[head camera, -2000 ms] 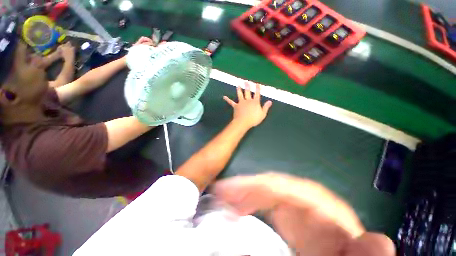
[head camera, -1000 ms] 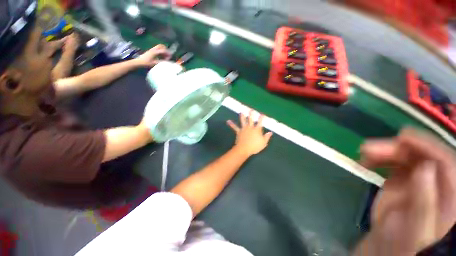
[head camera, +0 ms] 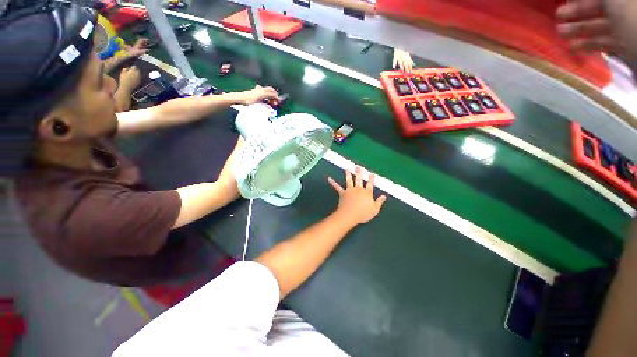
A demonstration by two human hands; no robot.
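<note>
My left hand (head camera: 360, 201) lies flat on the dark green bench top (head camera: 412, 272), fingers spread against the pale edge, holding nothing. My right hand (head camera: 590, 24) is raised at the top right corner, blurred and cut off by the picture's edge; whether it holds anything cannot be told. Its forearm also shows at the lower right edge. A smartphone (head camera: 526, 304) lies at the right of the bench. A red tray (head camera: 454, 125) with two rows of black handheld devices (head camera: 457, 106) sits on the far side of the belt.
A mint-green desk fan (head camera: 288, 162) stands left of my left hand. A person (head camera: 98, 202) works at the left. The green conveyor belt (head camera: 412, 166) carries a single device (head camera: 343, 132). Another person's hand (head camera: 403, 60) touches the tray's back. Black blister trays (head camera: 580, 300) stand at right.
My right hand has risen from low in front of me to the top right corner. My left hand remains on the bench. Another person's hand now shows at the red tray, which sits farther across the belt.
</note>
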